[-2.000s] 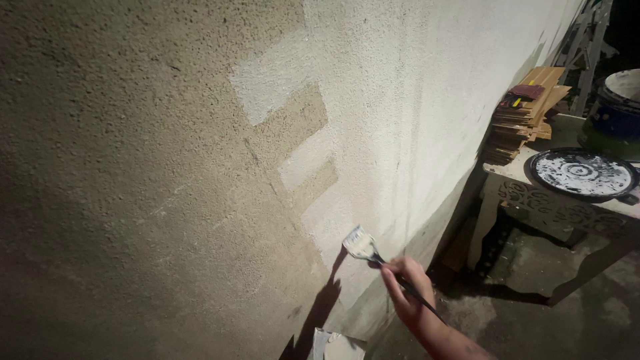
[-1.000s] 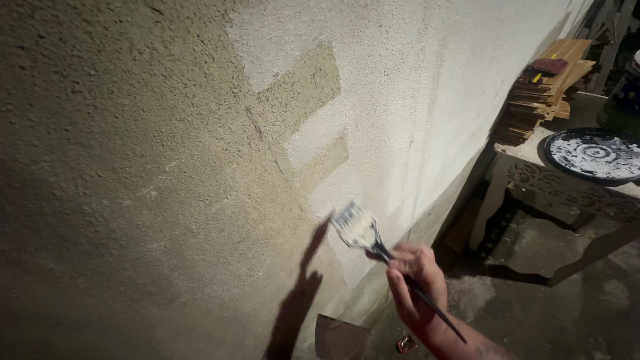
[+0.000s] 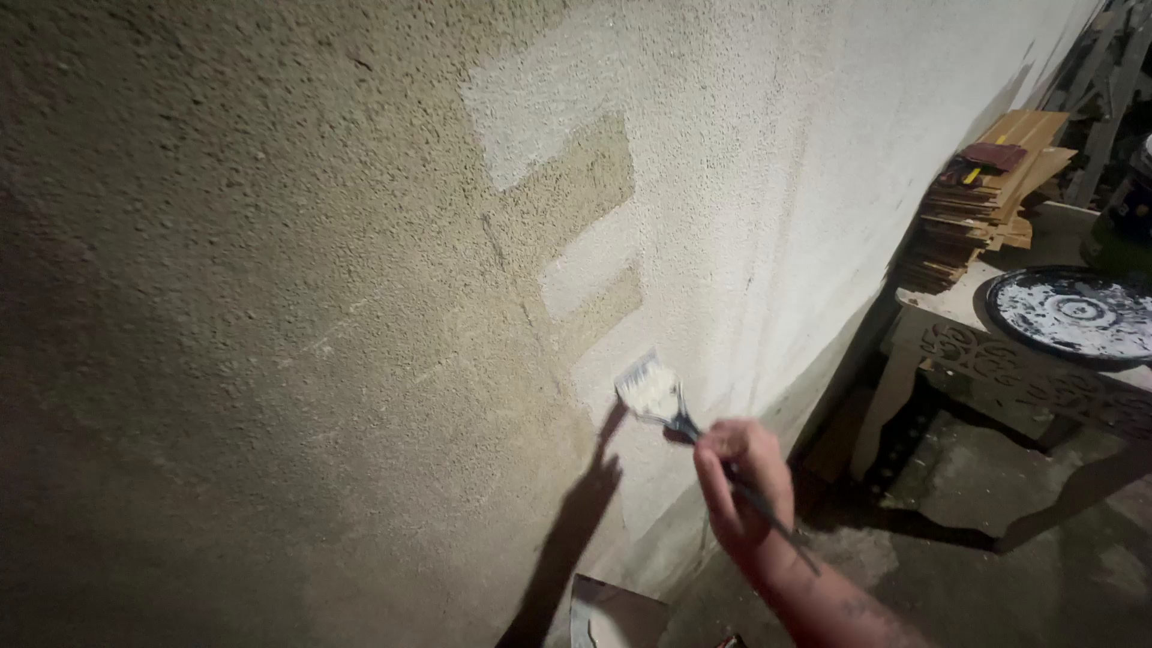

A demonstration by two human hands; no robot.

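Observation:
My right hand (image 3: 747, 481) is closed around the dark handle of a paintbrush (image 3: 652, 391), its wide bristles covered in white paint. The bristle tips lie at or very near the rough plastered wall (image 3: 360, 315), low on its white-painted part; contact cannot be told for certain. White paint covers the wall to the right, with stepped white patches (image 3: 589, 261) reaching into the bare beige plaster on the left. A shadow of hand and brush falls on the wall below. My left hand is out of view.
A table with a cut-out apron (image 3: 958, 355) stands at the right, bearing a paint-smeared round lid (image 3: 1080, 310), a stack of thin boards (image 3: 981, 202) and a dark bucket (image 3: 1120, 216). At the bottom edge is a partly seen flat-sided object (image 3: 616, 616) beside the wall.
The brush in my right hand has changed its tilt against the wall since the earliest frame, its bristles now showing more broadly. The view has shifted slightly.

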